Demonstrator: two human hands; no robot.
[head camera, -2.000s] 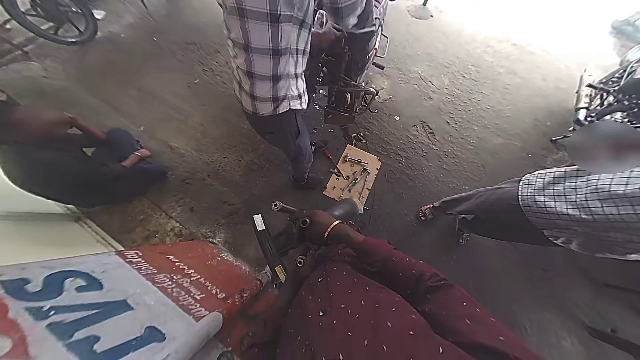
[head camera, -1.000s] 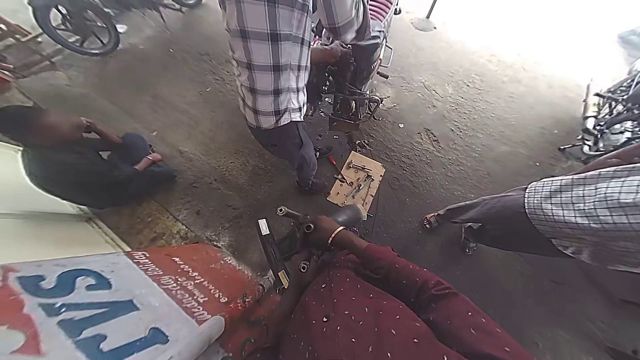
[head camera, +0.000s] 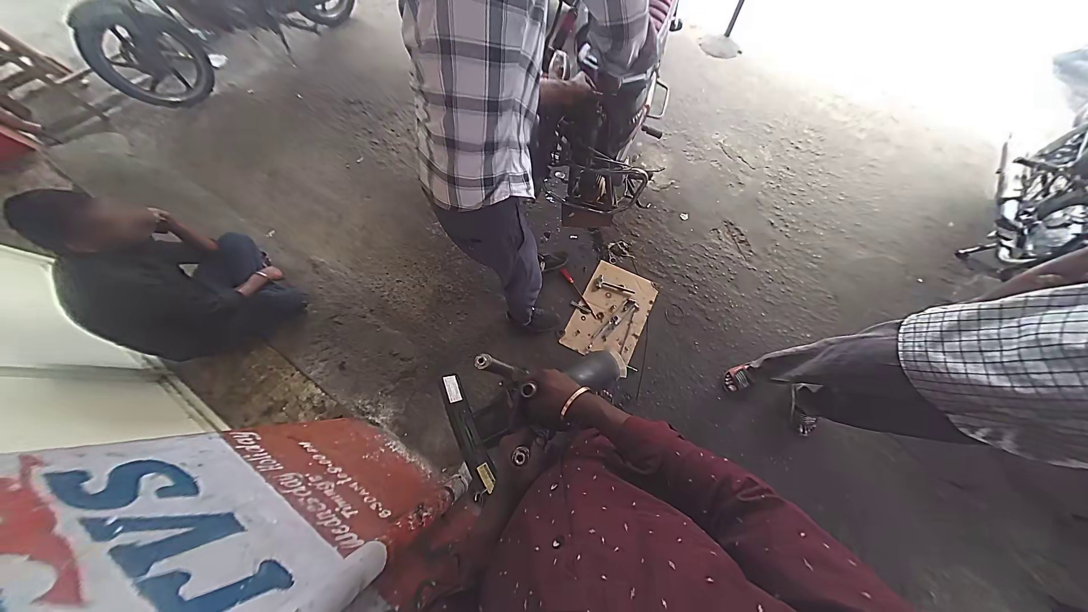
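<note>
My right hand (head camera: 551, 398), with a bangle at the wrist, is closed on a metal vehicle part with round tube ends (head camera: 495, 365), held in front of my dark red shirt. My left hand (head camera: 510, 455) is dark and partly hidden low beside the same part; its fingers cannot be made out. A long black object with pale and yellow labels (head camera: 463, 429) stands slantwise at the part's left side. Beyond my right hand a grey rounded piece (head camera: 595, 371) sticks out towards a cardboard sheet (head camera: 644, 297) on the ground, which bears wrenches and small hardware.
A person in a plaid shirt (head camera: 480, 102) stands at a partly stripped motorcycle (head camera: 595, 183). Another person sits at the left (head camera: 153, 289); one in a checked shirt (head camera: 1003, 374) is at the right. A painted block (head camera: 280, 484) lies close on my left.
The head of the person at the right, seen two seconds ago, is out of view. The standing person's hands have shifted on the motorcycle. My right hand stays on the metal part.
</note>
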